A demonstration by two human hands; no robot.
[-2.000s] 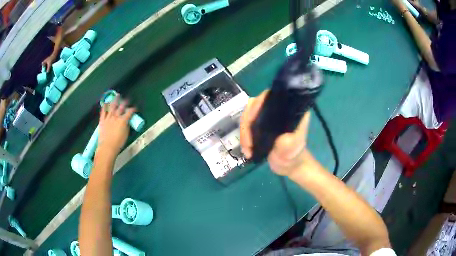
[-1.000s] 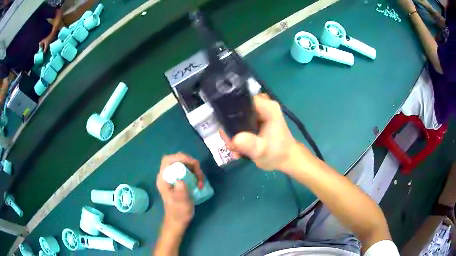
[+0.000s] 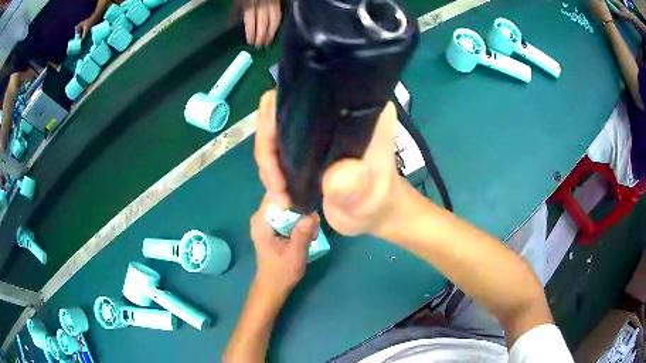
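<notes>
My right hand [image 3: 354,188] grips a thick black electric screwdriver [image 3: 333,92] with a metal ring at its top end. It stands upright above my left hand, and its tip is hidden. My left hand [image 3: 280,248] is closed around a light aqua handheld fan [image 3: 319,244], of which only small parts show between and beside the fingers. The screwdriver's lower end is over this fan; whether they touch is hidden. The white-grey screw feeder [image 3: 409,152] is mostly hidden behind the screwdriver and my right hand.
Several aqua fans [image 3: 205,252] lie on the bench at left, and two [image 3: 465,51] at upper right. One fan [image 3: 207,112] lies on the dark green conveyor. Another person's hand [image 3: 262,21] is at the top. A red stool [image 3: 591,202] stands at right. The black cord [image 3: 428,152] curves across the bench.
The screwdriver has moved from over the feeder to over the fan in my left hand. Another person's hand has appeared at the top. The conveyor fan now shows farther right and higher.
</notes>
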